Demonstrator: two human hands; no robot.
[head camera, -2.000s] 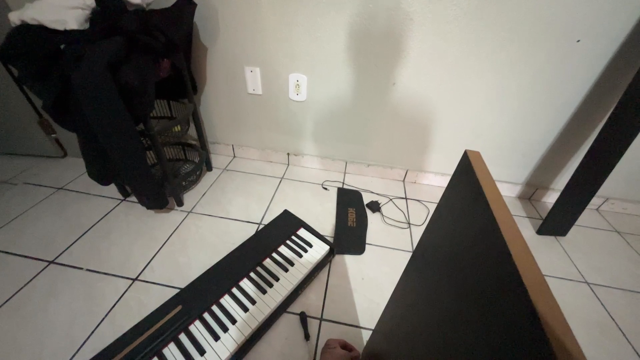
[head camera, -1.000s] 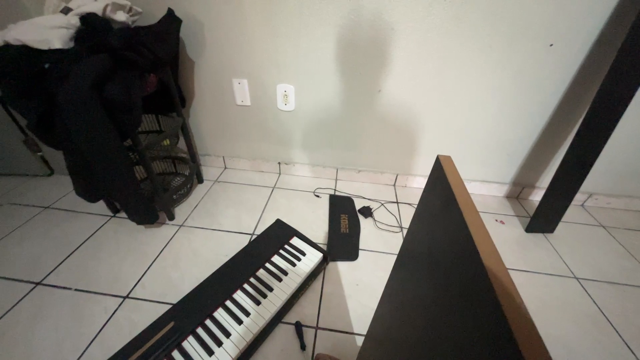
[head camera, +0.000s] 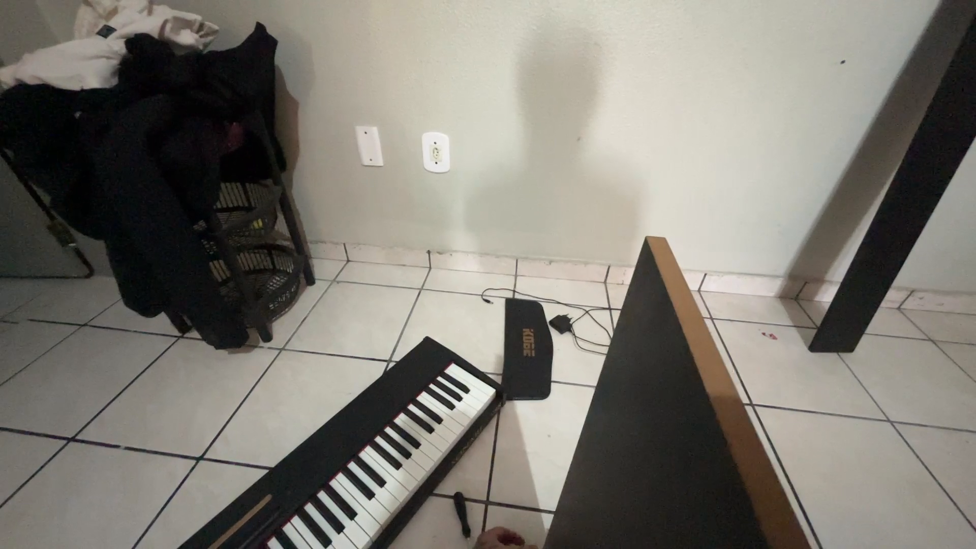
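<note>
Only a small part of one hand shows, at the bottom edge; it seems to be my left hand, beside the lower left of a black panel with a wood-coloured edge. Whether it touches the panel cannot be told. Close to the hand, a black screwdriver-like tool lies on the tiles. An electronic keyboard lies diagonally on the floor to the left. Past its far end are a black music rest and a power adapter with a cable. My right hand is out of view.
At the left, a rack with black baskets bears a heap of dark and white clothes. A dark post or leg leans at the right. The wall behind holds a socket and a blank plate.
The visible hand has sunk nearly out of view and shows slightly again now. Keyboard, tool and music rest lie as before; the view has shifted a little.
</note>
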